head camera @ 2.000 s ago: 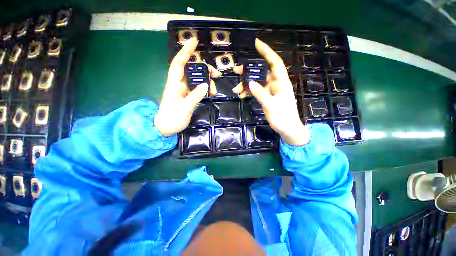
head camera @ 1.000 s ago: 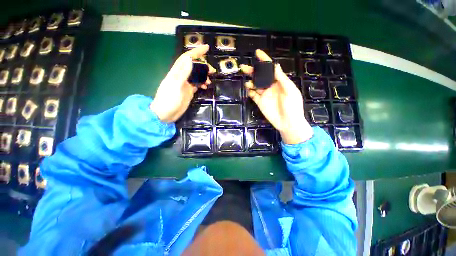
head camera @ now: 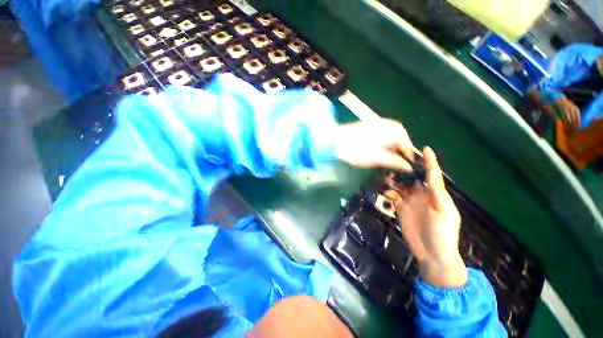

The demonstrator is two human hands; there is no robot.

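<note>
My left hand [head camera: 378, 145] and my right hand [head camera: 430, 221] meet above the black working tray [head camera: 362, 247]. My right hand holds a dark smartwatch unit [head camera: 416, 173], partly covered by fingers. My left fingertips touch or overlap it; blur hides whether they grip it or a second unit. A gold watch case [head camera: 385, 206] lies in a tray pocket beside my right hand. My right wrist and sleeve cover part of the tray.
Full trays with rows of gold units [head camera: 210, 64] lie at the upper left. A pale strip [head camera: 363, 111] crosses the green mat. At upper right, a person's hand [head camera: 567, 111] is beside an orange object [head camera: 575, 142] and a blue tray [head camera: 509, 63]. Blue cloth shows at upper left.
The view has swung and tilted left, so the working tray appears lower right. My hands, apart before with one dark unit each, are now together. More of the full trays shows.
</note>
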